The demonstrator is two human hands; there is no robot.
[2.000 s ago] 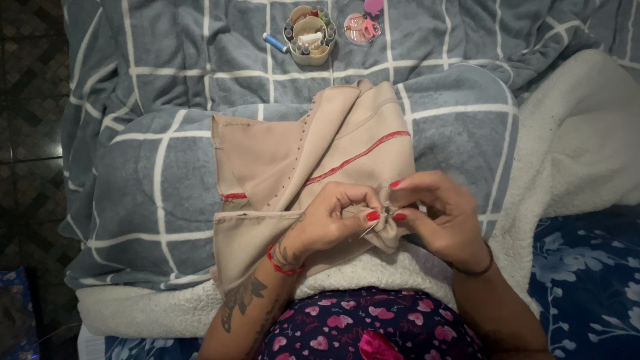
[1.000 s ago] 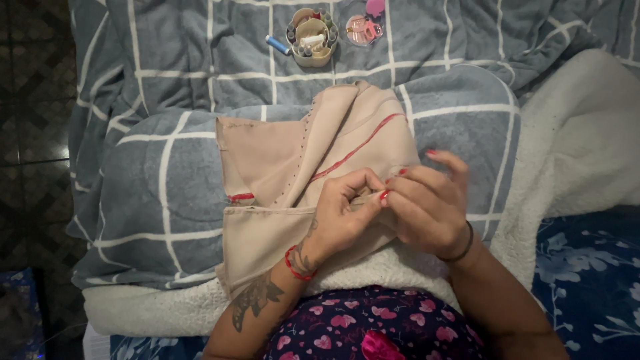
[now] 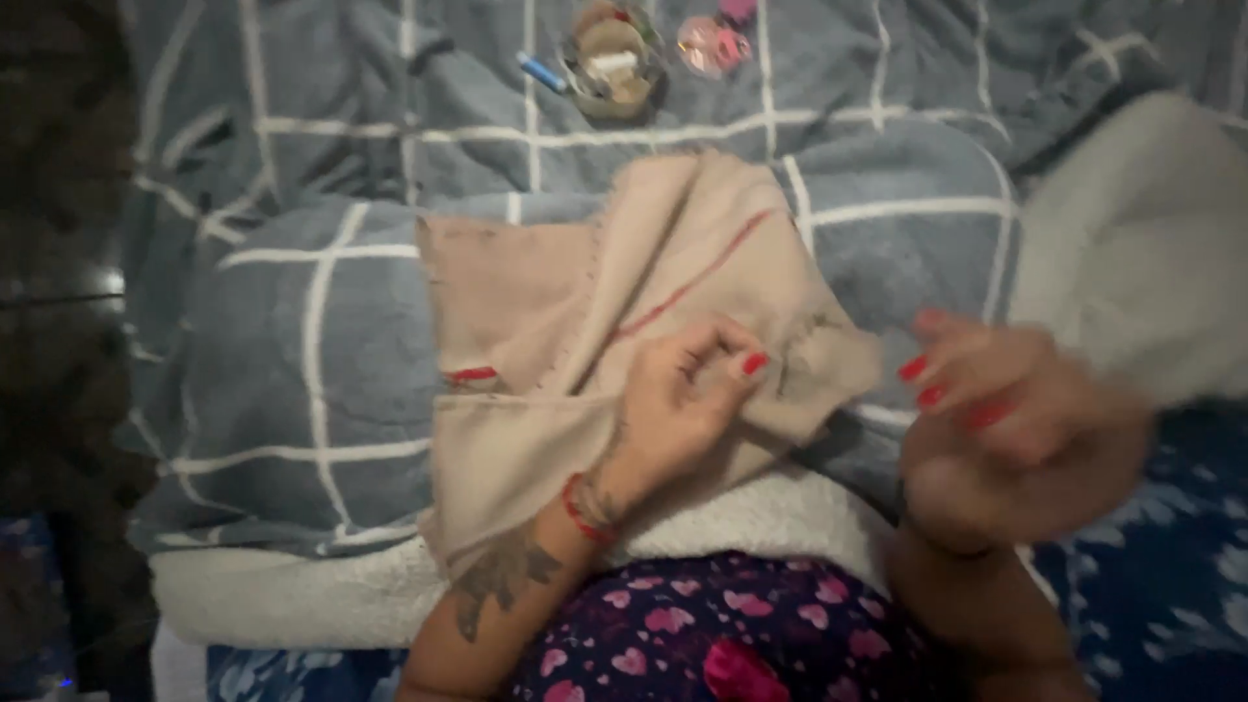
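Note:
Beige fabric (image 3: pixel 526 268) with a red stripe and a line of stitches lies spread over a grey checked cushion (image 3: pixel 380 322). My left hand (image 3: pixel 692 385) rests over the fabric's middle, thumb and forefinger pinched together; whether something thin is between them cannot be told. To the right of the fabric, my right hand (image 3: pixel 1014 419) is raised and blurred by motion, its fingers partly curled. Any needle or thread in it is too blurred to make out. Between the hands, the fabric's right part is bunched up, with a dark mark on it.
Beyond the cushion, on the checked blanket (image 3: pixel 468 88), stand a round container (image 3: pixel 614 97) of small sewing items, a blue thread spool (image 3: pixel 542 74) and a pink round case (image 3: pixel 712 46). A white fleecy blanket (image 3: pixel 1121 244) lies at the right. Dark floor shows at the left.
My right hand has moved away from my left hand, out to the right of the fabric. The bunched part of the fabric, earlier at my fingers, now lies uncovered between the hands.

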